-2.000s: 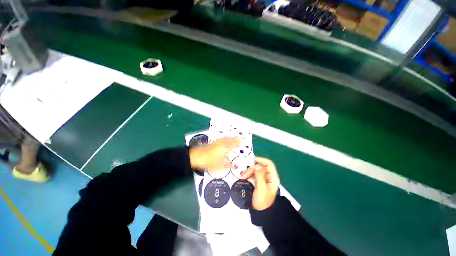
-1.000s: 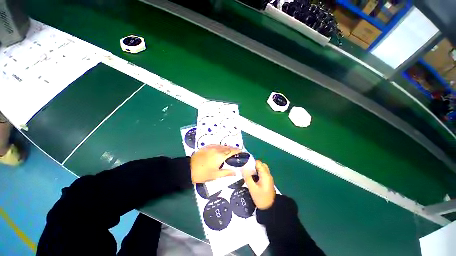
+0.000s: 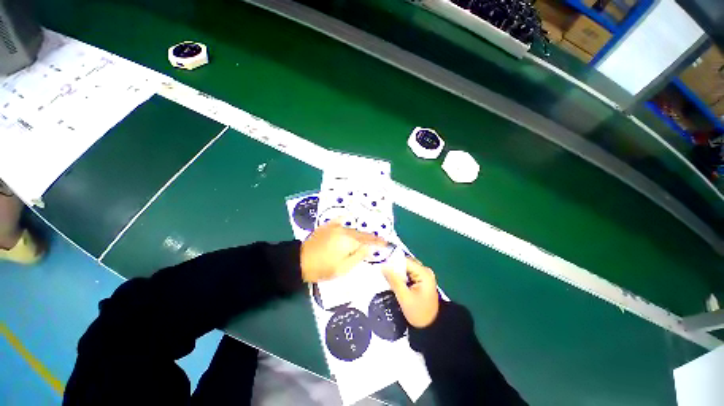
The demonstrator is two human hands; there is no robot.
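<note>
A sticker sheet with two black discs in its lower part lies at the bench's near edge, another sheet partly under it. Its upper part is emptied backing with outlined circles and small dark dots. My left hand presses and grips the folded sheet from the left. My right hand pinches the sheet's right edge with thumb and fingers. A pale round spot with a dark rim shows between my hands; whether a sticker is lifting there is hidden by my fingers.
The green conveyor belt runs beyond the white edge rail. It carries two labelled housings and one unlabelled housing. Paper sheets lie at left. A person's foot shows at far left.
The housings have moved left and away along the belt. Between my hands, the black disc seen a second ago now shows mostly pale. My hands have stayed nearly in place on the sheet.
</note>
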